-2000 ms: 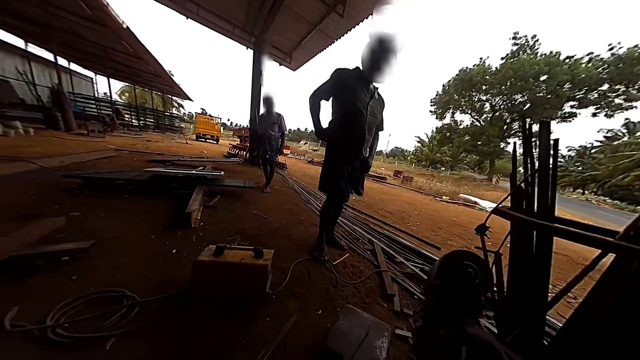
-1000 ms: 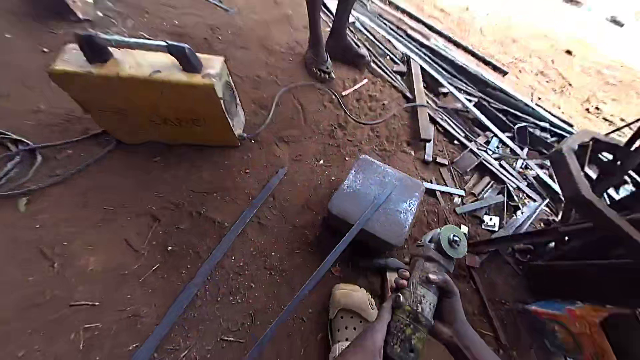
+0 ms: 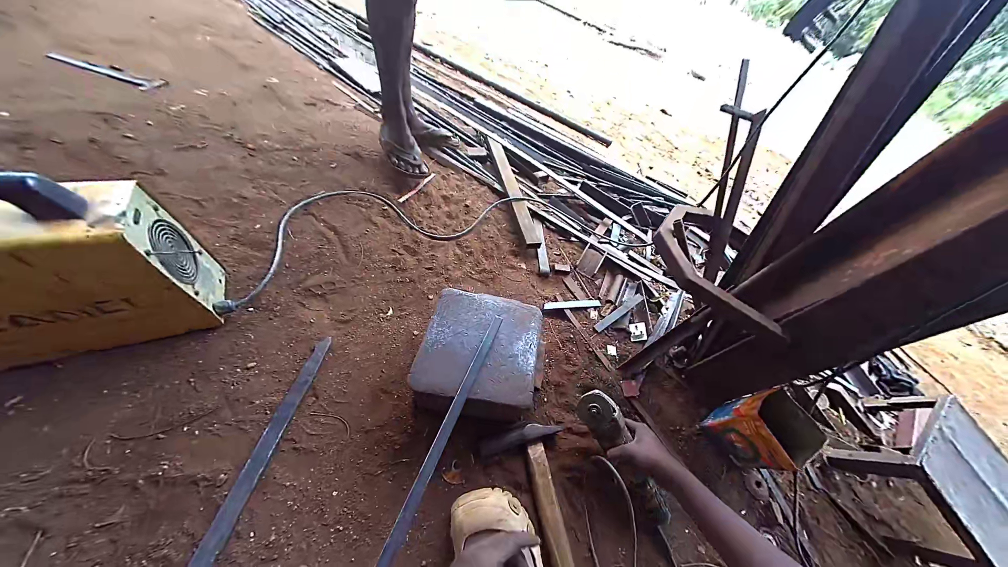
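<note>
My right hand (image 3: 642, 453) is closed around the body of an angle grinder (image 3: 605, 417), low beside the metal block, with its cord hanging near. At the bottom edge my left hand (image 3: 496, 549) shows in part over a tan clog (image 3: 490, 508); its grip is hidden. A flat metal bar (image 3: 441, 449) rests with its far end on a squarish metal block (image 3: 476, 346). Against the near side of the block lies the head of a hammer (image 3: 543, 488) with a wooden handle. Another flat bar (image 3: 264, 453) lies on the soil to the left.
A yellow welding machine (image 3: 110, 276) stands at left, its cable (image 3: 394, 209) crossing the soil. A person's sandalled feet (image 3: 405, 150) are beside long steel stock (image 3: 551, 157). Metal offcuts (image 3: 622, 303), a steel frame (image 3: 866, 276) and an open tin (image 3: 768, 429) are at right.
My left hand has let go of the grinder, which both hands held one second ago. My right hand has lowered it beside the block. The view has swung down from the yard since the earliest frame.
</note>
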